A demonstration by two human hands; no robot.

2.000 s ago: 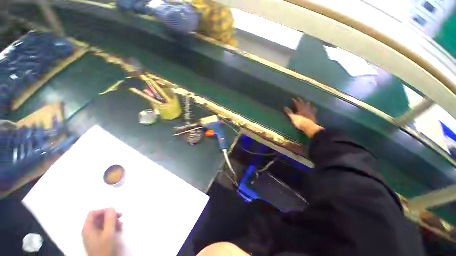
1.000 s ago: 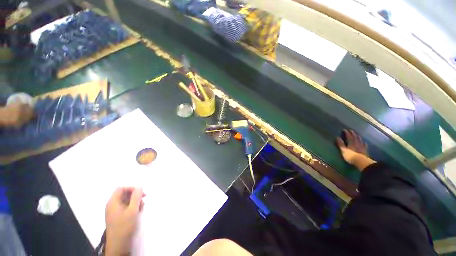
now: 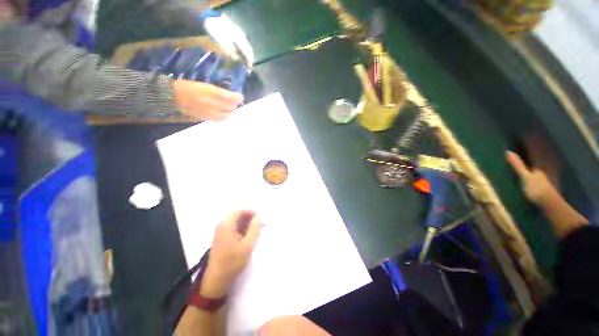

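My left hand, with a dark red band at the wrist, is over the white paper sheet. Its thumb and fingertips are close together; I cannot tell if something small is between them. A small round dish with brown-gold contents lies on the paper beyond it. My right hand, in a black sleeve, reaches into the green trough at the right. It is blurred, with thumb and fingers apart, and no object shows in it.
Another person's hand in a striped sleeve is beside blue units on cardboard. A pen pot, round lid, coil stand and blue-handled tool are at the right. A white crumpled piece lies left.
The view has turned left, shifting the bench rightward in the picture. The other person's striped arm now reaches in near the paper's far corner. My left hand stays over the paper.
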